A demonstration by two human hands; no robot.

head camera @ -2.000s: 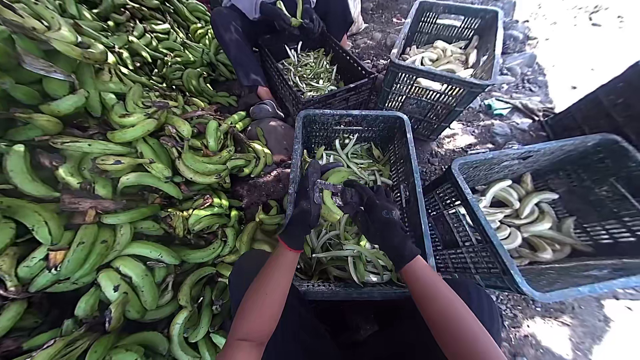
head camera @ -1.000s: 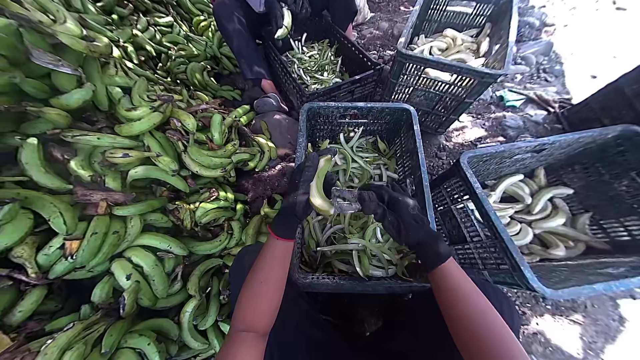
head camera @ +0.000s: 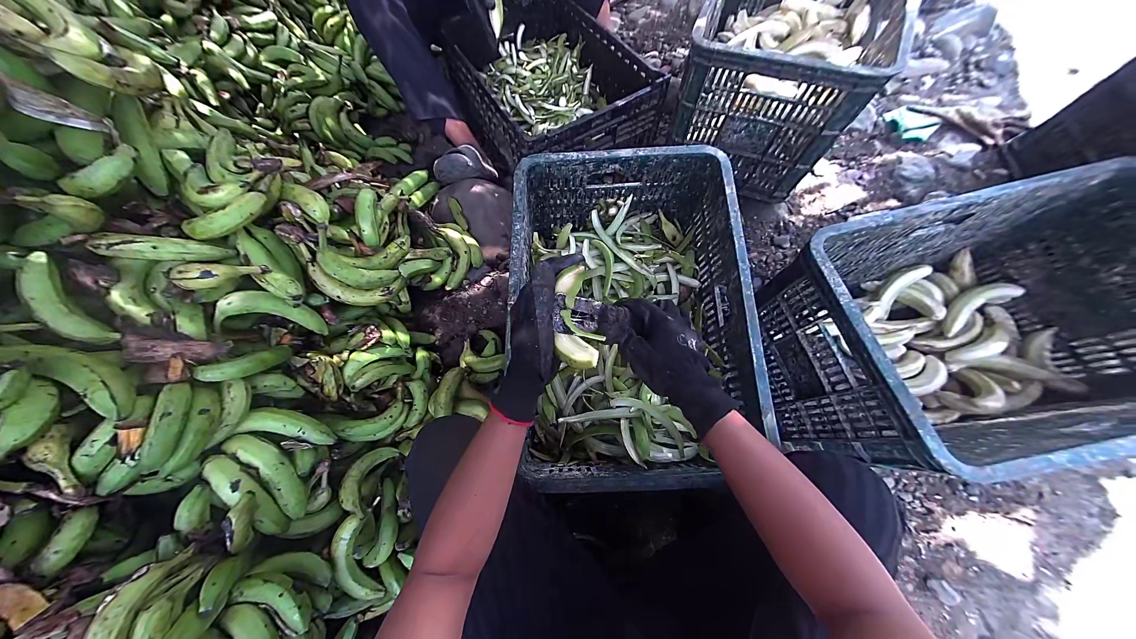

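My left hand (head camera: 536, 330), in a black glove, holds a partly peeled green plantain (head camera: 575, 350) over a dark plastic crate (head camera: 734, 257). A strip of green peel hangs across the fruit. My right hand (head camera: 664, 351), gloved too, grips a small peeling blade (head camera: 581, 316) that lies against the plantain; its handle is hidden in the fingers. Beneath both hands, green and whitish peel strips (head camera: 621, 253) fill the bottom of the crate.
A heap of unpeeled green plantains (head camera: 257, 426) covers the left. Peeled plantains (head camera: 967, 337) lie in a tilted crate (head camera: 834, 337) at right, more in another crate (head camera: 790, 67) behind. Ahead, a person's leg (head camera: 408, 62) is beside a crate of peels (head camera: 546, 84). Stones lie on the ground.
The plantain, mostly green two seconds ago, now shows more pale flesh. My left hand has turned it, and the blade now crosses its middle. The other person's hands have mostly left the view.
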